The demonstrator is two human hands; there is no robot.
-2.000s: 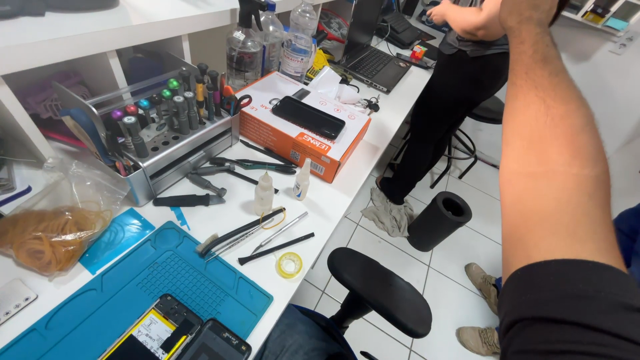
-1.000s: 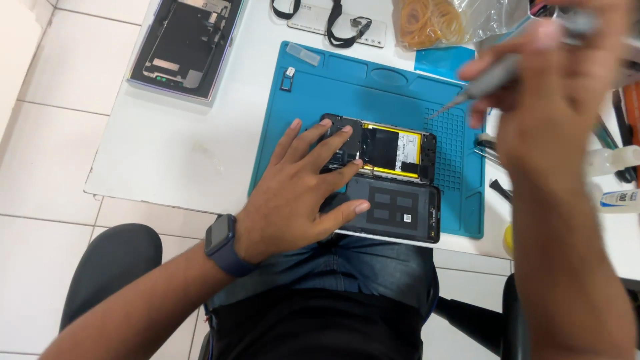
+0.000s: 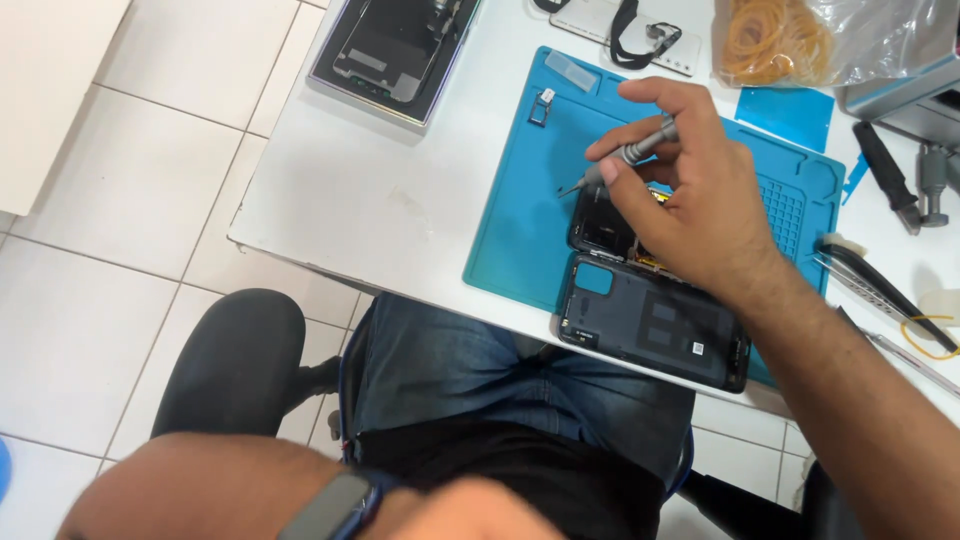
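Note:
My right hand (image 3: 690,187) grips a grey precision screwdriver (image 3: 637,150), its tip pointing down-left over the blue silicone repair mat (image 3: 517,217). Below that hand lies an opened smartphone (image 3: 600,221), its battery side mostly covered by the fingers. The phone's dark back cover (image 3: 660,322) lies inner side up along the table's front edge, beside the phone. My left hand (image 3: 472,514) is blurred at the bottom edge, close to my body and away from the phone; its fingers are cut off by the frame. A small SIM tray (image 3: 540,109) rests on the mat's upper left.
A box holding a phone screen part (image 3: 390,67) stands at the table's back left. Farther right are a bag of rubber bands (image 3: 776,41), a black-handled tool (image 3: 885,165), tweezers (image 3: 862,285) and a metal tool rack (image 3: 907,97). A black chair part (image 3: 232,367) is beside my legs.
My left hand has left the phone and moved down toward my body. My right hand has brought the screwdriver from the mat's right side to above the phone's left end.

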